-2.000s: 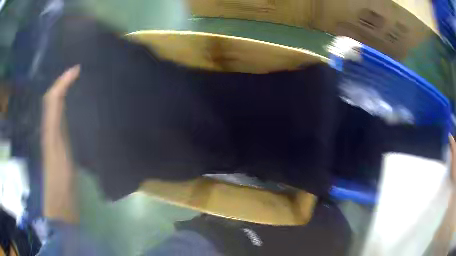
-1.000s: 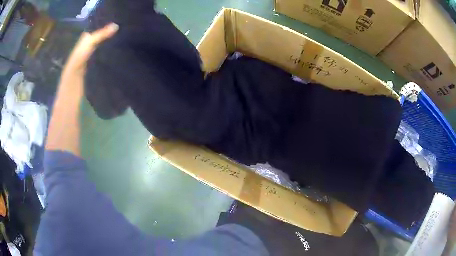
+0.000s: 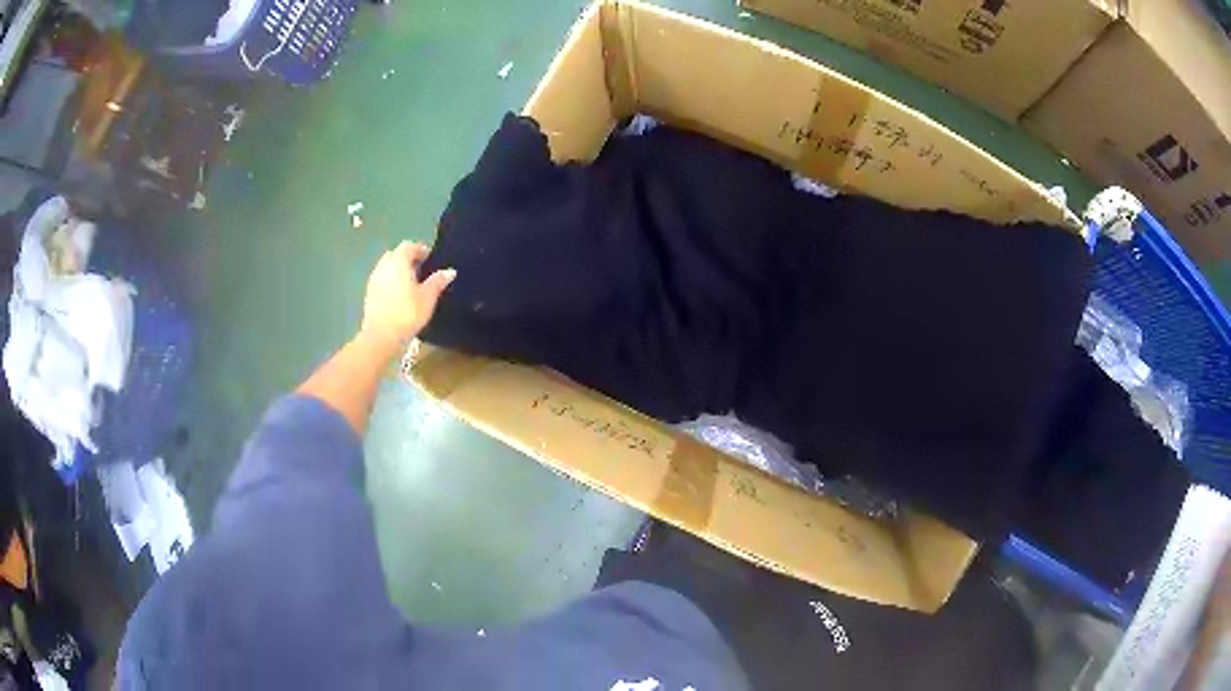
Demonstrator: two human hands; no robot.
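Observation:
A large black garment (image 3: 864, 338) lies across the open cardboard carton (image 3: 540, 429) and hangs past its right end over a blue basket. My left hand (image 3: 405, 290) pinches the garment's left end near the carton's left corner, thumb on top. Crinkled clear plastic (image 3: 756, 452) shows under the cloth inside the carton. My right hand is not in view; a blurred strip at the lower right edge may be part of my arm, but this is unclear.
A blue perforated basket (image 3: 1181, 311) touches the carton's right end. A white table edge with printing (image 3: 1174, 581) is at lower right. Closed cartons (image 3: 1134, 122) stand at upper right. White cloth (image 3: 68, 331) and another blue basket (image 3: 304, 34) are at the left. Scraps dot the green floor.
My left hand has moved right and down with the garment's left end, which hung raised beyond the carton and is now at its left end. The green floor and upper-left basket are uncovered.

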